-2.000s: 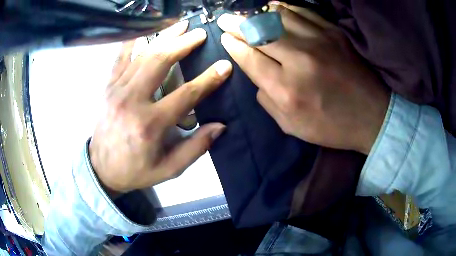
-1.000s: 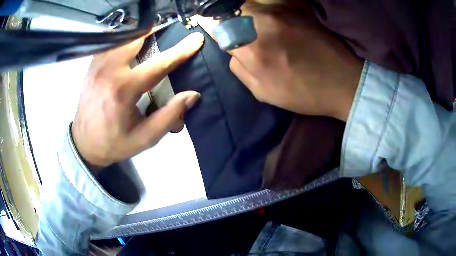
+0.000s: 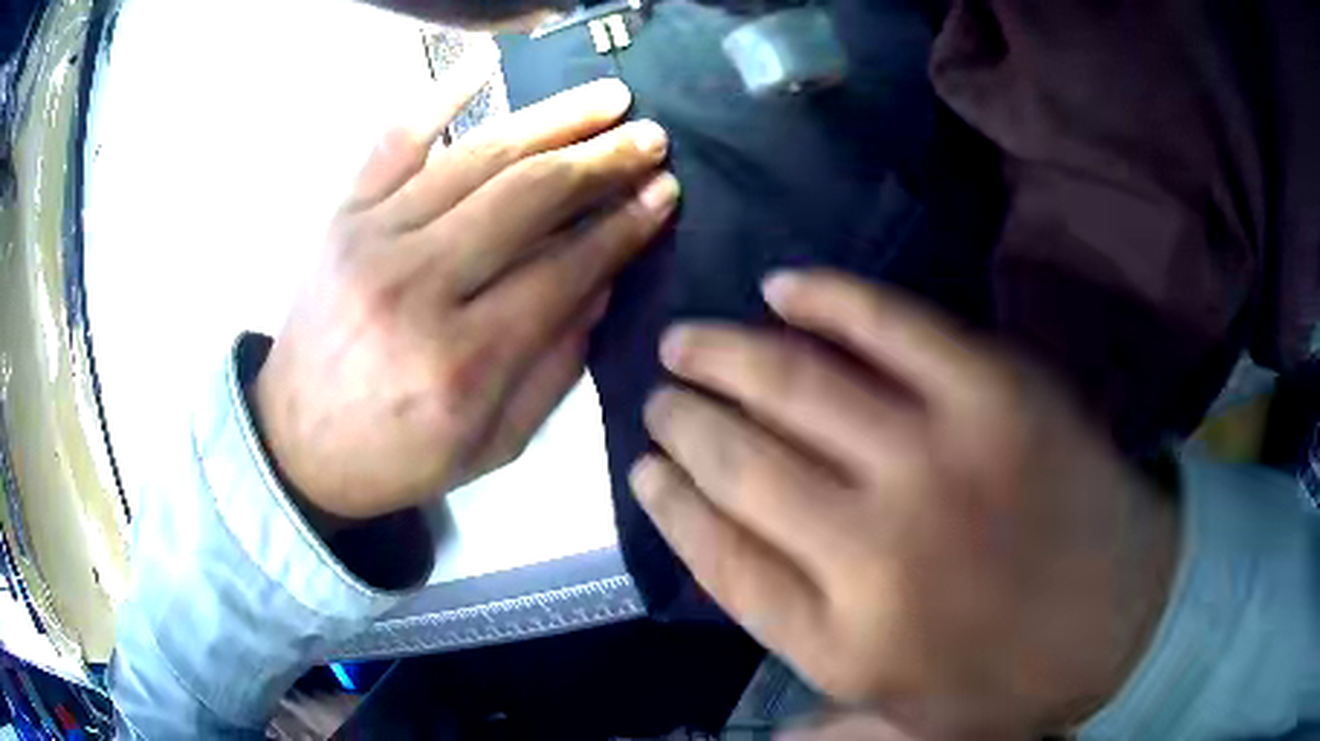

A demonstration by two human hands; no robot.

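Note:
The navy band [image 3: 724, 188] runs from the presser foot [image 3: 610, 32] at the top down over the table's near edge. The brown fabric [image 3: 1144, 188] lies bunched at the right. My left hand [image 3: 463, 290] lies flat, its fingertips on the band's left part just below the foot. My right hand [image 3: 898, 507] is blurred, fingers spread over the lower band; whether it presses the cloth is unclear. The grey-blue knob [image 3: 786, 52] is above the band, right of the foot. The needle is not clearly visible.
The white table [image 3: 203, 188] has a yellowish outer edge [image 3: 51, 319] at the left. A graduated ruler [image 3: 507, 615] runs along its near edge. A dark part of the machine head [image 3: 478, 9] crosses the top.
My right hand has moved from beside the foot down toward the near edge. My left fingers are closer together on the band. The machine head covers less of the view.

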